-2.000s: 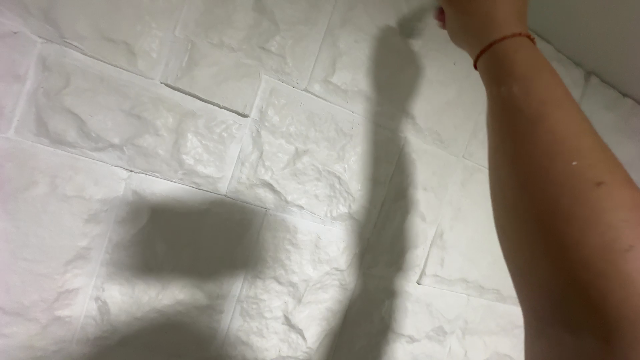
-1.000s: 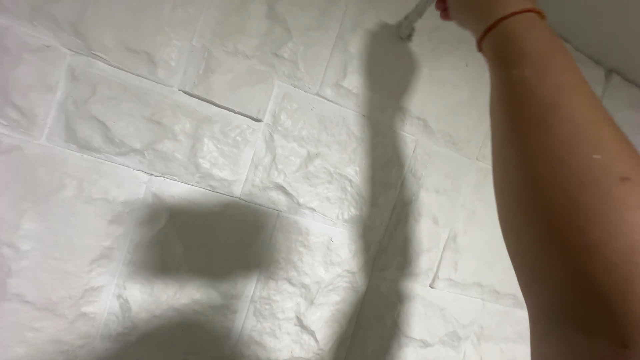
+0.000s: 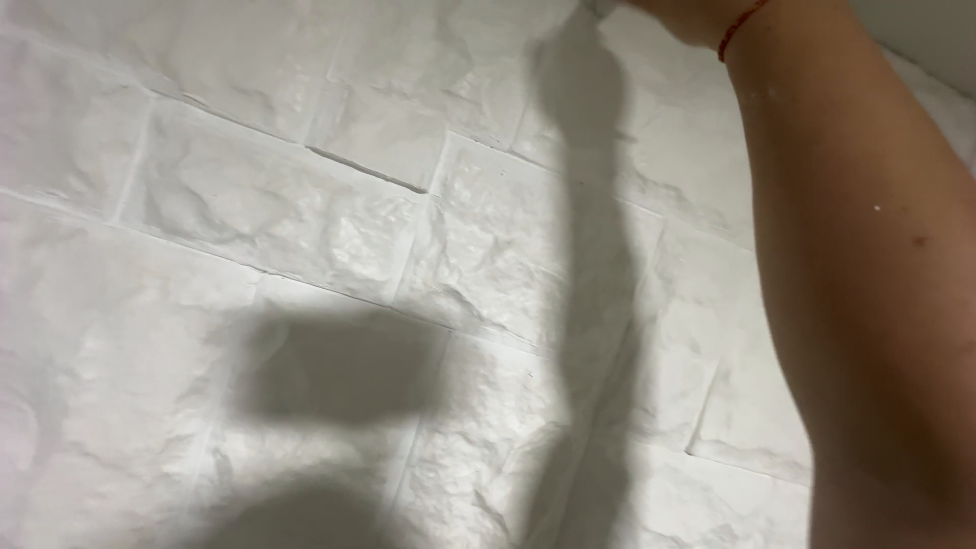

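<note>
A white wall of rough stone-look blocks [image 3: 274, 206] fills most of the view, with a dark open gap along one joint left of centre. My right hand [image 3: 682, 17] is at the top edge, close to the wall, and is mostly cut off by the frame. A red cord bracelet circles its wrist, and the bare forearm runs down the right side. By the fingers, at the very top, a small greyish tip of a tool [image 3: 602, 8] shows; its kind cannot be told. The fingers are out of view. My left hand is not in view.
Shadows of the arm and of a blocky shape fall on the blocks. A plain grey-green surface [image 3: 930, 34] meets the block wall along an edge at the upper right.
The hand and the tool by it showed more fully near the top a second ago; now they are largely beyond the top edge. The view has shifted slightly.
</note>
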